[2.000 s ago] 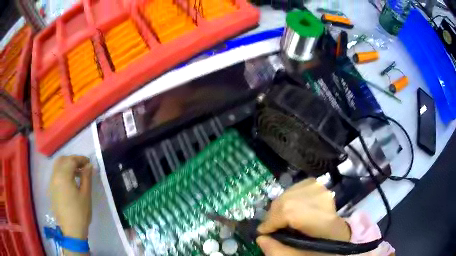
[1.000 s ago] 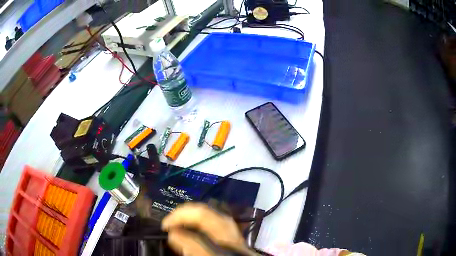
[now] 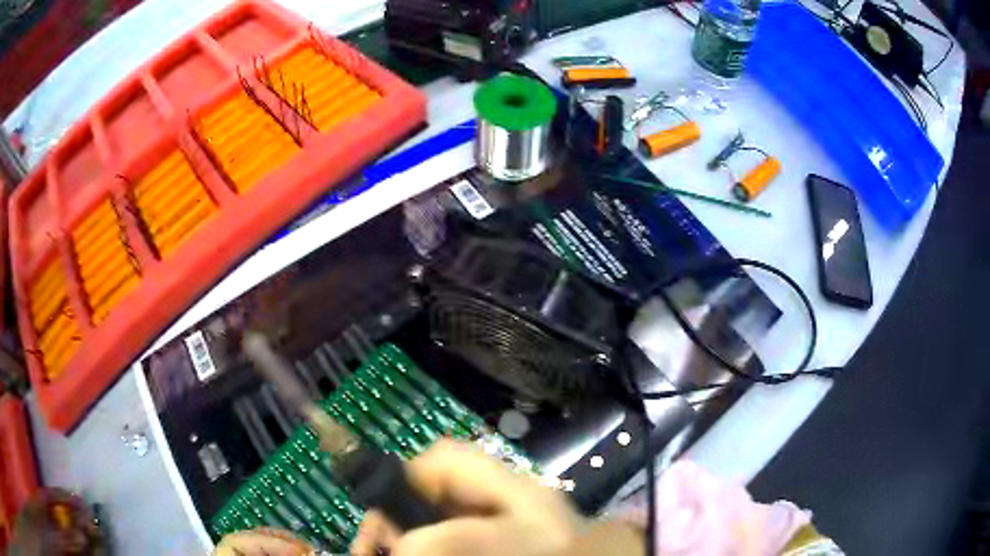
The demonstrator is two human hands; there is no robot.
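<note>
My right hand (image 3: 489,505) holds the black handle of a soldering iron (image 3: 375,478) like a pen, at the bottom centre. The iron's long blurred metal tip points up and left over the green PCB panel (image 3: 380,402) and the dark slotted area. The panel's lower part is hidden by my hand and the iron. My left hand (image 3: 261,542) is small and cut off by the bottom edge, at the panel's lower side; whether it grips anything cannot be told. A round silver part (image 3: 513,424) lies beside the panel, below the black fan.
A black fan (image 3: 516,326) stands right of the panel, with a looping cord. A red tray (image 3: 255,212) of orange cells is upper left. A solder spool (image 3: 515,136), wired cells (image 3: 670,139), a bottle (image 3: 722,38), blue bin (image 3: 836,103) and phone (image 3: 838,241) stand behind and right.
The view has swung right and back to the panel. My right hand and the iron are now farther left over the panel. My left hand has moved from the left tabletop to the panel's lower edge.
</note>
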